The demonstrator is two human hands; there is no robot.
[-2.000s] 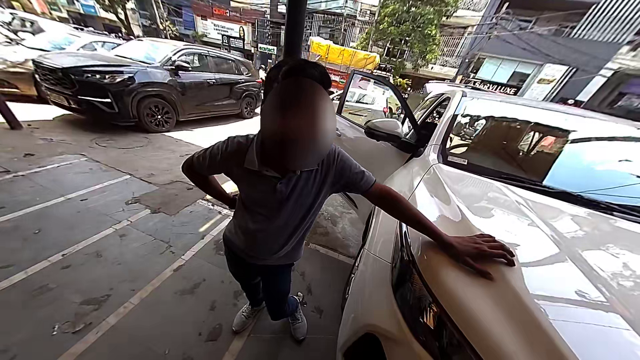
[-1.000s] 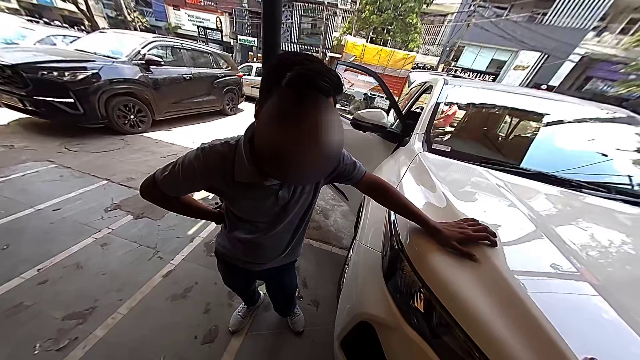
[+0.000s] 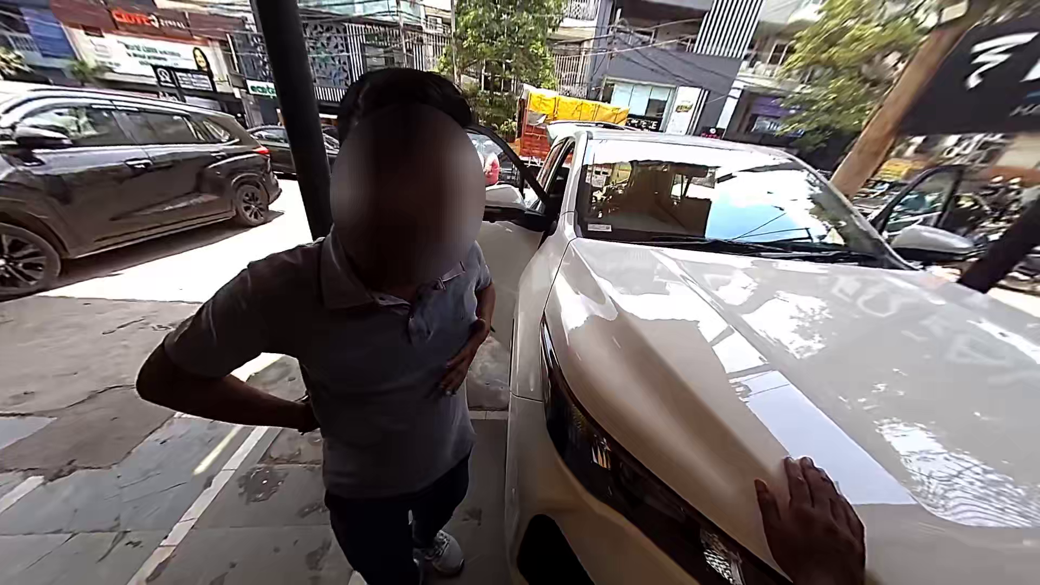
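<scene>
At the lower right, my right hand (image 3: pixel 812 520) rests flat, palm down, on the bonnet of a white car (image 3: pixel 650 349). Its thumb lies to the left, the fingers point forward, and nothing is held. Just left of it is the car's dark headlight (image 3: pixel 605 455). My left hand is out of view. A person (image 3: pixel 390 366) in a grey polo shirt stands beside the front wing, one hand against the belly and the other behind the hip.
A black pole (image 3: pixel 294 114) rises behind the person. Behind stands a dark SUV (image 3: pixel 138 162) at the left. Both front doors of the white car stand open, the near one (image 3: pixel 508 236) behind the person. Paved ground (image 3: pixel 203 504) with pale lines lies at lower left.
The person has lifted a hand off the bonnet and brought it to the belly, and appears closer. My right hand has come into view on the bonnet. The view has turned right.
</scene>
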